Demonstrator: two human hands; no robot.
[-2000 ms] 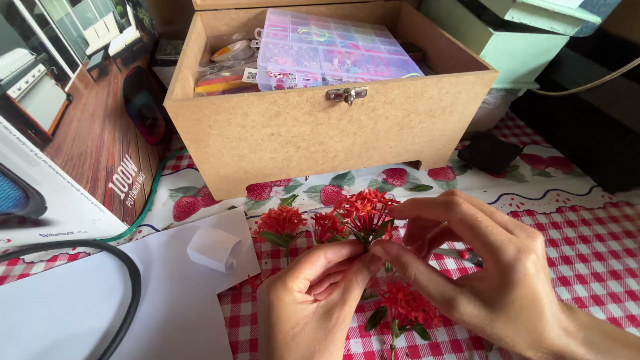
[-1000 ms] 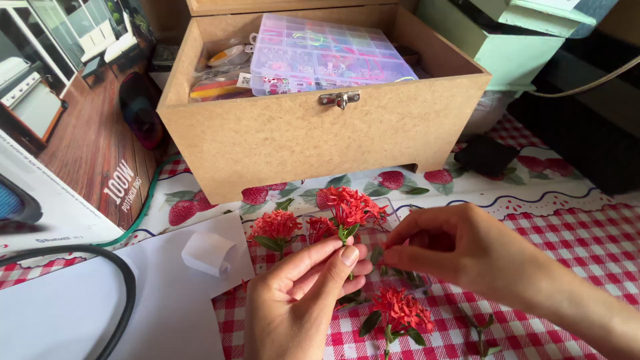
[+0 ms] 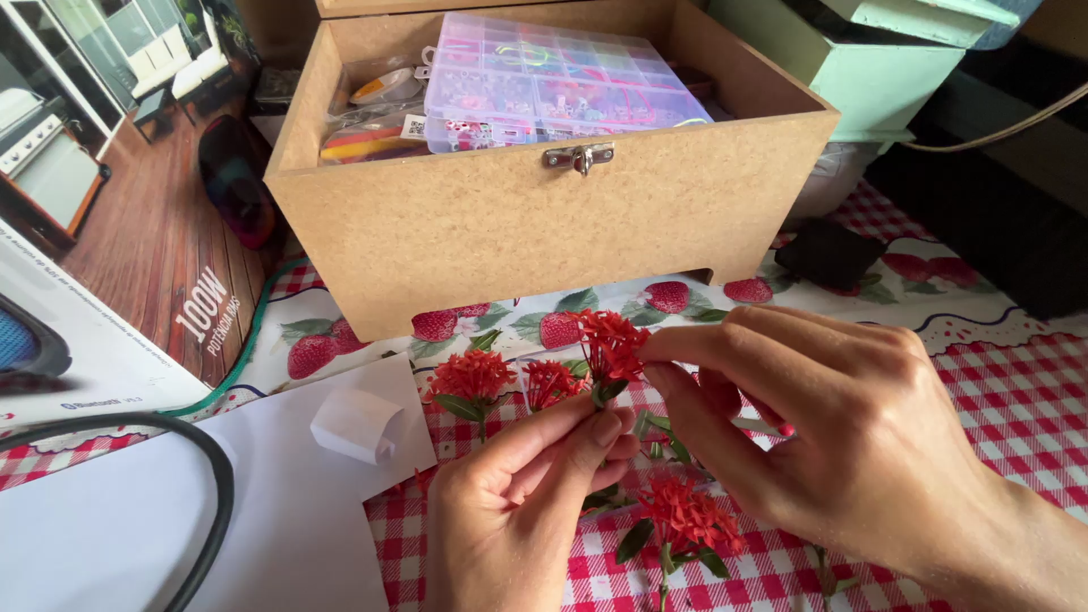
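Note:
My left hand (image 3: 531, 493) pinches the stem of a red flower cluster (image 3: 610, 347) just under its green leaves, holding it upright. The thumb and forefinger of my right hand (image 3: 807, 433) close on the petals at the cluster's right side; the other fingers are curled, and a thin greyish item (image 3: 756, 426) shows partly behind them. Another red flower cluster (image 3: 473, 379) lies left of the held one, with a smaller red cluster (image 3: 550, 384) beside it. Nearer the front, a leafy red cluster (image 3: 690, 517) rests on the red checked tablecloth (image 3: 1011, 425).
Behind stands an open wooden box (image 3: 544, 212) with a metal clasp, holding a clear compartment case (image 3: 561, 81). White paper (image 3: 289, 518), a folded paper piece (image 3: 355, 427) and a black cable (image 3: 223, 501) lie left. A printed carton (image 3: 102, 340) stands far left, green boxes (image 3: 884, 85) at the back right.
My right hand has come back up to the held flower cluster; one second ago it was lower, apart from the cluster, over the cut stems. My left hand still holds the stem.

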